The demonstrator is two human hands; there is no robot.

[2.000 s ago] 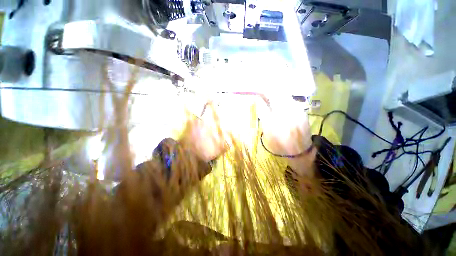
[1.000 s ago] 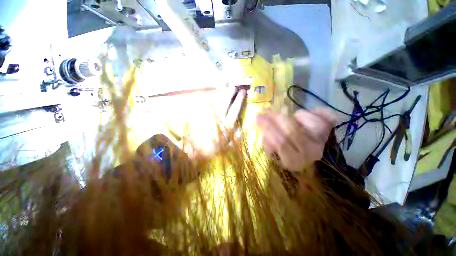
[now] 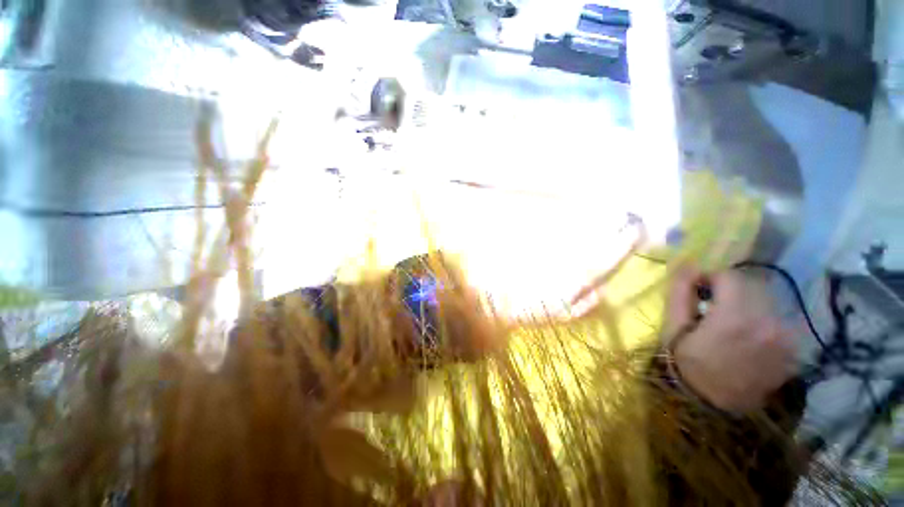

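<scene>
The yellow fabric [image 3: 585, 381] spreads below the glare and is partly behind loose hair. A thin brown strip [image 3: 476, 184] shows faintly on the overexposed work area. My left hand [image 3: 535, 282] lies over the fabric, mostly washed out by light; its fingers reach right, and its grip cannot be made out. My right hand [image 3: 738, 342] is to the right of it, with curled fingers closed around a small dark object [image 3: 705, 295] that has a shiny spot. The rest of that object is hidden in the hand.
The white machine head [image 3: 119, 139] fills the upper left, with a round metal part [image 3: 388, 102] beside it. A bright white bar [image 3: 656, 119] runs down at upper centre-right. Yellow plate or tape [image 3: 714, 213] lies right of it. Black cord [image 3: 793, 287] trails at right. Hair blocks the lower view.
The view has shifted, so the work area sits further right. My right hand has changed from loosely curled to closed around the dark object. My left hand remains over the fabric.
</scene>
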